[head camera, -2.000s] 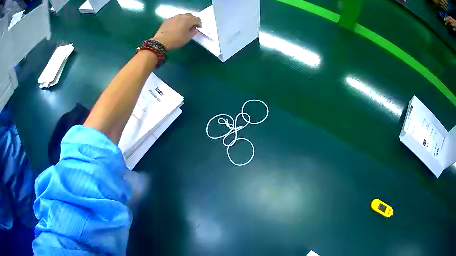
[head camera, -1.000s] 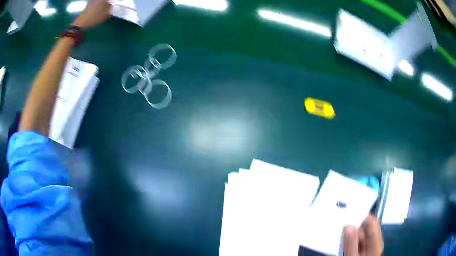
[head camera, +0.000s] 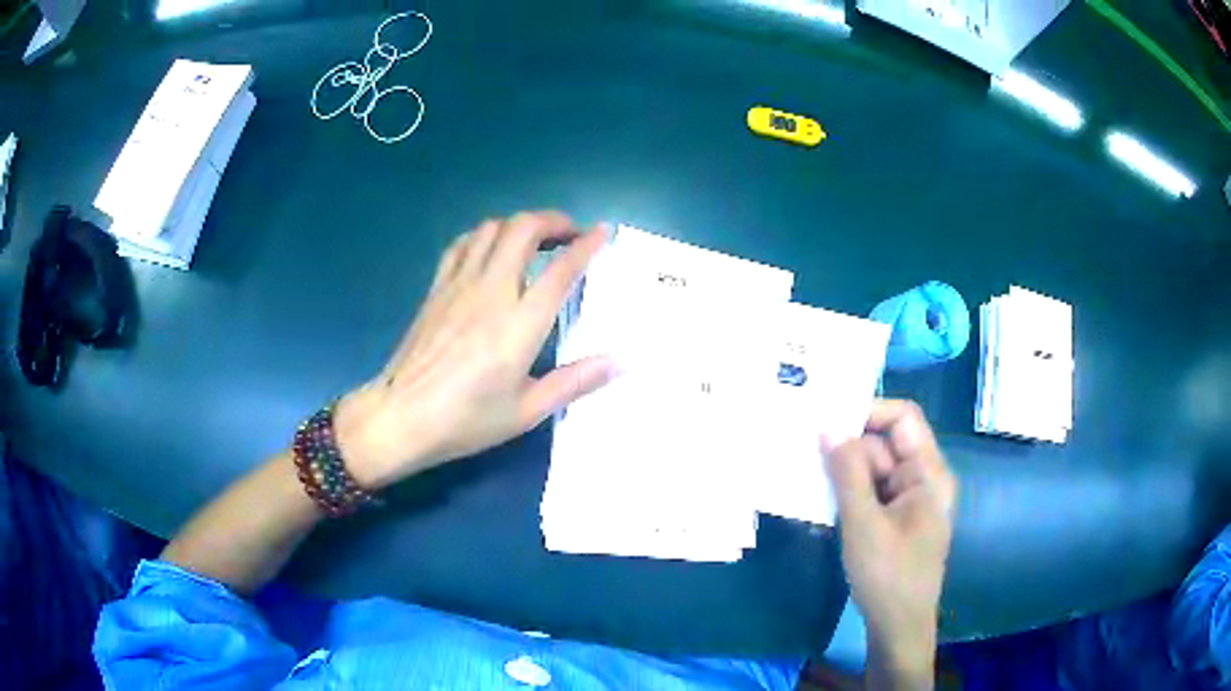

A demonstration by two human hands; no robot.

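A loosely squared stack of white booklets (head camera: 648,446) lies on the dark-green table in front of me. My left hand (head camera: 493,331) is at its upper left edge, fingers apart, with the index fingertip at the top corner and the thumb tip over the top sheet. My right hand (head camera: 895,473) pinches the lower right edge of a smaller white booklet (head camera: 824,405) with a dark logo. This booklet's left part meets or overlaps the stack's right side. A light-blue label roll (head camera: 925,324) stands just behind the small booklet, partly hidden.
Small booklets (head camera: 1029,365) are stacked right of the roll. A white booklet pile (head camera: 176,155) lies far left, above a black strap bundle (head camera: 70,294). Rubber bands (head camera: 371,84) and a yellow device (head camera: 786,126) lie farther back. A white box (head camera: 965,24) stands at the top edge.
My left hand has come back from the white box at the far left to the central stack. The small booklet in my right hand is still gripped. The view has shifted toward the near table.
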